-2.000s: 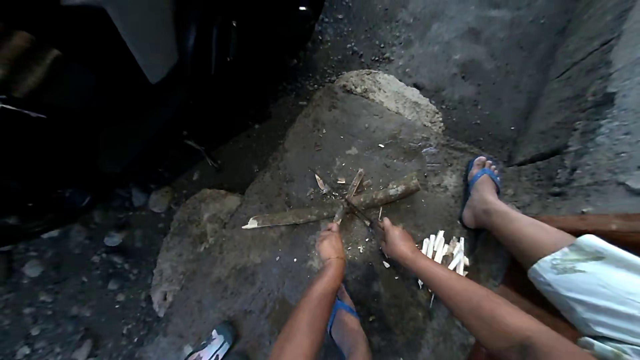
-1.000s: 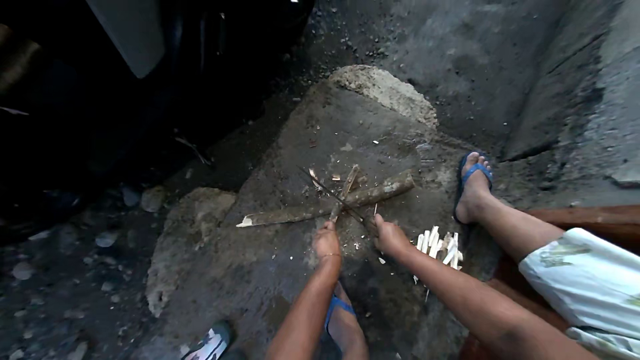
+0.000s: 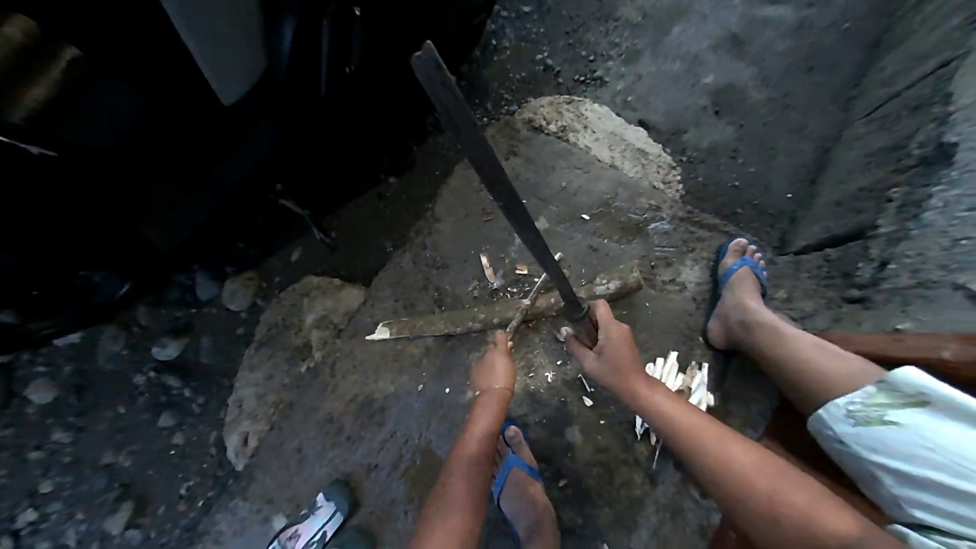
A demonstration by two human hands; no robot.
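Observation:
My right hand (image 3: 610,347) grips the handle of a long dark machete (image 3: 499,183), whose blade is raised and points up and left. My left hand (image 3: 494,371) holds the near end of a thin stick (image 3: 534,293). That stick lies across a thicker branch (image 3: 473,319) with bark on it and a pale cut end at the left. Pale wood chips (image 3: 489,269) lie around the branch. A small pile of split pale sticks (image 3: 675,375) sits on the ground to the right, just beyond my right forearm.
The branch rests on a rough stone slab (image 3: 396,412). My feet in blue flip-flops (image 3: 741,267) stand close by. Another sandal (image 3: 320,518) is at the bottom, loose stones (image 3: 168,348) at the left, and a reddish-brown edge (image 3: 900,347) at the right.
The machete blade was low across the thin stick in the earlier frames and is now raised above the branch. Both hands have kept their hold.

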